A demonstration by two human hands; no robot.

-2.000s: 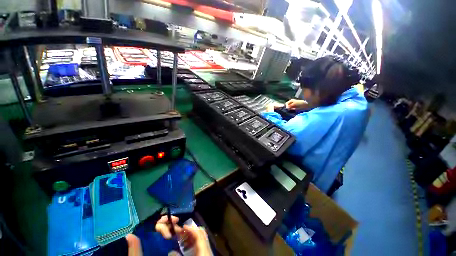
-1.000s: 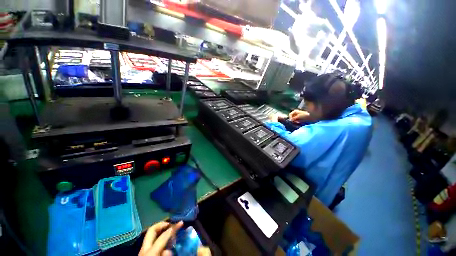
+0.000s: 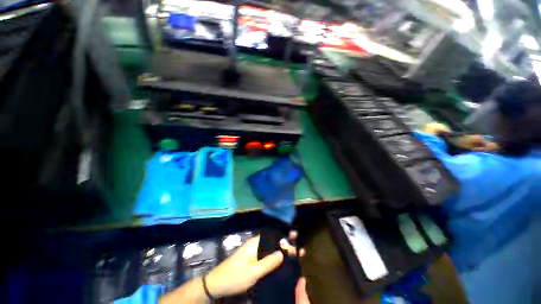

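Observation:
My left hand point(image 3: 243, 270) comes from the lower left, a dark band at its wrist. It is closed around a dark, phone-sized slab point(image 3: 273, 261), held upright below the bench edge; whether this is a phone body or a cover cannot be told. My right hand point(image 3: 301, 291) shows only as a blurred finger beside the slab's lower right, the rest cut off or hidden; its grip is unclear. A black foam tray point(image 3: 225, 228) below the bench holds several glossy phone-shaped parts. Dark blue film pieces point(image 3: 277, 184) hang over the bench edge above the slab.
Light-blue film sheets point(image 3: 212, 184) lie before the press point(image 3: 219, 127), which shows red digits. A long row of foam trays point(image 3: 350, 148) runs right. Another tray point(image 3: 350, 261) holds a white cover point(image 3: 363, 248) and greenish ones. Blue film point(image 3: 406, 288) lies lower right. A person in blue point(image 3: 498, 202) sits right.
The view has swung left and down, bringing the lap tray into sight. The crumpled blue film between my hands is gone from them, and a dark slab is now in my left hand.

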